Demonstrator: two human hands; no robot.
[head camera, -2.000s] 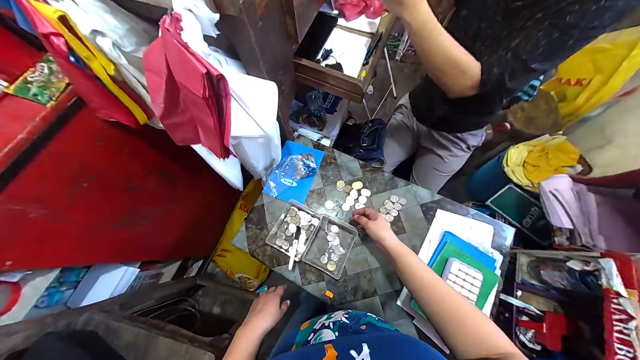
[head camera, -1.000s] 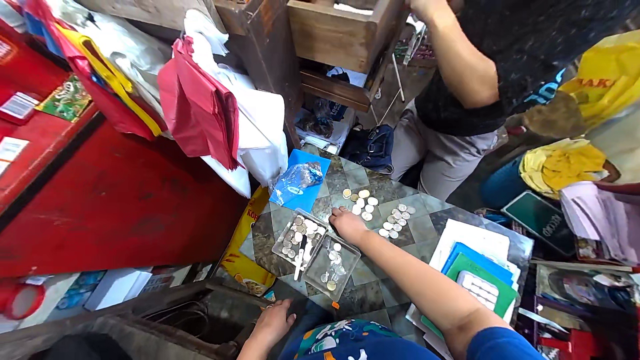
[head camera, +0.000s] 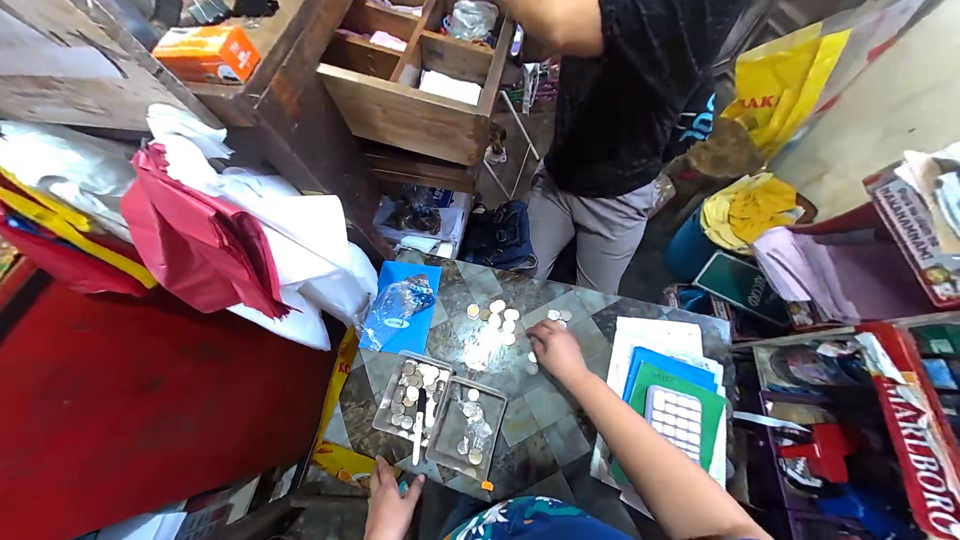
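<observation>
My right hand (head camera: 556, 351) lies palm down over some coins on the stone-patterned tabletop (head camera: 536, 409); its fingers touch the coin group (head camera: 559, 316), partly hidden under them. Left of it is another group of coins (head camera: 495, 321). Nearer to me stand a tray of coins (head camera: 409, 390) with a black and white pen-like item (head camera: 418, 431) across it, and a second tray (head camera: 466, 427) with fewer coins and clear plastic. By the near left table edge, my left hand (head camera: 391, 501) rests with fingers apart, holding nothing visible.
A blue folder (head camera: 401, 300) under clear plastic lies at the back left. Papers, a green folder (head camera: 652, 382) and a calculator (head camera: 675, 416) are at the right. A person (head camera: 600, 135) stands beyond the table, near an open wooden drawer (head camera: 409, 112). Plastic bags (head camera: 202, 225) hang at left.
My right hand has moved right, from beside the left coin group to the right one. My left hand stays near the table edge. The view has shifted, showing more of the drawer.
</observation>
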